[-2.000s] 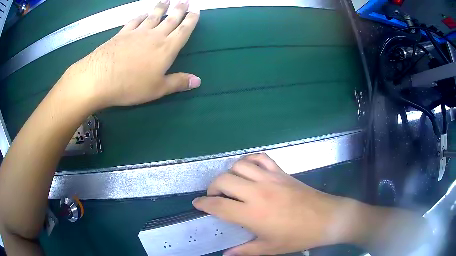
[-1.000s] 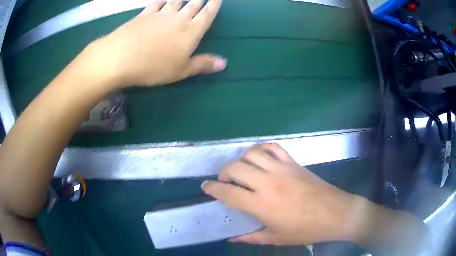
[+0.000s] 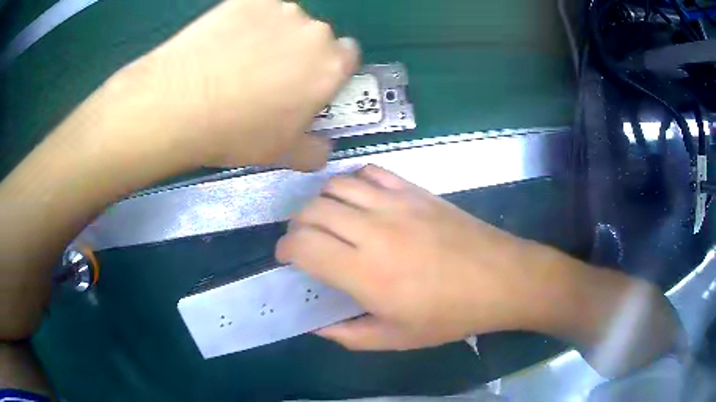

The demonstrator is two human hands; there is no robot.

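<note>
A grey metal carrier fixture [image 3: 399, 96] with a pale plate and dark hole clusters lies on the green belt at upper centre. My left hand [image 3: 243, 86] has its fingers curled around the fixture's left end, which it hides. My right hand [image 3: 392, 259] grips the right end of a smooth silver cover plate [image 3: 245, 312] with three-dot clusters, in the lower middle. Thin dark edges behind this plate look like a stack. My right hand hides the plate's right end.
A silver metal strip [image 3: 188, 213] crosses between the fixture and the cover plate. A round silver knob with an orange ring [image 3: 78, 271] is at the left. The shiny black machine base [image 3: 628, 204] with black cables [image 3: 652, 90] stands at the right. Tweezers [image 3: 700, 196] lie there.
My left hand has gone from spread flat on the belt to curled around the fixture. A fixture that was under my left forearm now shows farther right. My right hand still holds the cover plate.
</note>
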